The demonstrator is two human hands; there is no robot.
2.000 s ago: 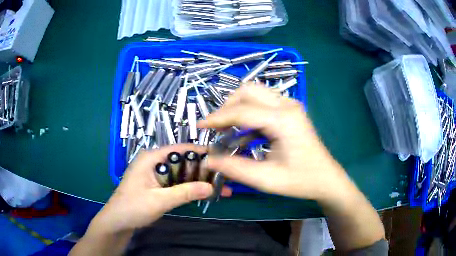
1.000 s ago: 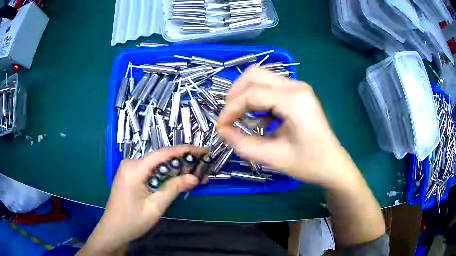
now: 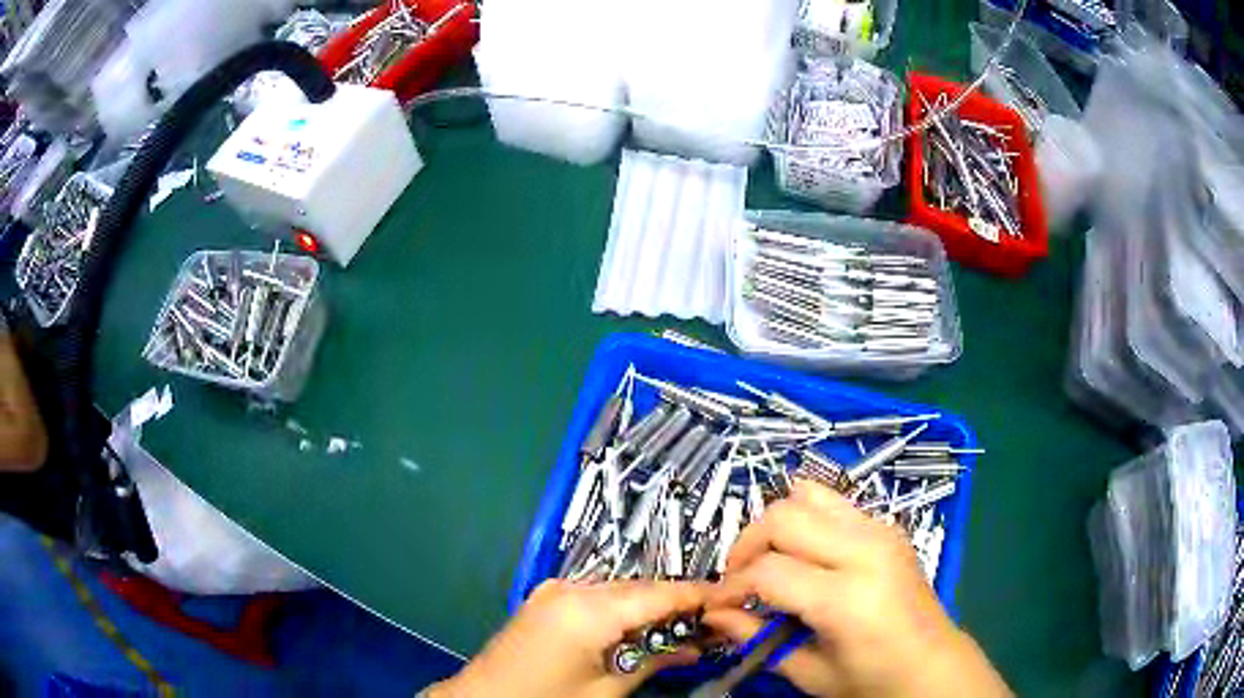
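Observation:
A blue tray (image 3: 543, 525) full of loose silver pin assemblies (image 3: 671, 443) lies in front of me. My left hand (image 3: 584, 630) is over the tray's near left part and holds several cylinders (image 3: 656, 638) in a row, their black ringed ends showing. My right hand (image 3: 849, 589) touches the left hand's fingers and has a slim blue-handled tool (image 3: 764, 655) tucked in it, its dark grey end pointing down left. What the right fingertips pinch is hidden. Behind the tray stands a clear packing box (image 3: 941, 357) with rows of cylinders.
A ridged translucent liner (image 3: 671, 239) lies beside the packing box. A clear parts box (image 3: 293, 341), white control box (image 3: 321, 157) and black flexible arm (image 3: 130, 177) are at left. Red bins (image 3: 1040, 205) are behind; clear box stacks (image 3: 1180, 545) are right. Part of a person shows at far left (image 3: 19, 409).
The view has turned left and up, showing the control box, black arm and back of the bench. My right hand has come in from above the tray to touch my left hand.

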